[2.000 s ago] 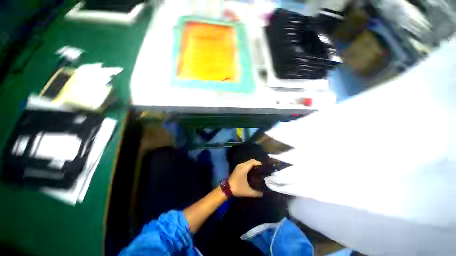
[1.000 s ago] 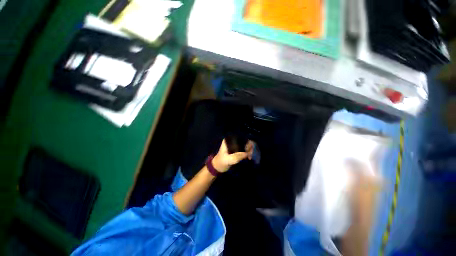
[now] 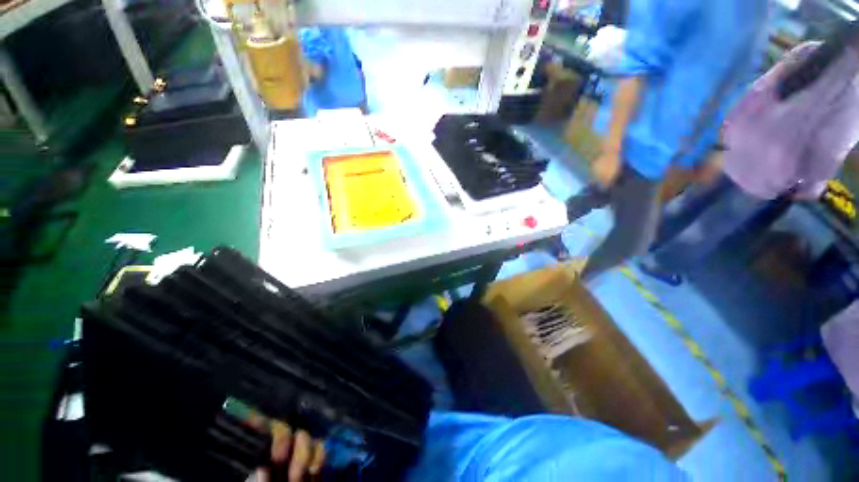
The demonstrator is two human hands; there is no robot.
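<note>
A thick stack of black frames (image 3: 235,348) fills the lower left of the view, tilted and close to the camera, partly over the green bench. The fingers of one hand, most likely my right hand (image 3: 294,454), curl up against its lower near side. My blue right sleeve comes from the lower right and meets the stack; the wrist and palm are hidden by it. My left hand is not visible. An orange plate (image 3: 369,192) inside a pale green frame (image 3: 330,237) lies on the white machine bed (image 3: 292,268).
More black frames (image 3: 485,155) lie on the bed's right. A gold cylinder (image 3: 275,73) hangs above its back left. Dark parts sit on a white tray (image 3: 179,173) on the green bench (image 3: 141,221). An open carton (image 3: 617,362) stands on the floor. People in blue and pink stand right; another is behind the machine.
The black stack now covers the lower left, where frames lay on the bench. The white bundle by my right arm is gone. The view has shifted to show more machine and floor.
</note>
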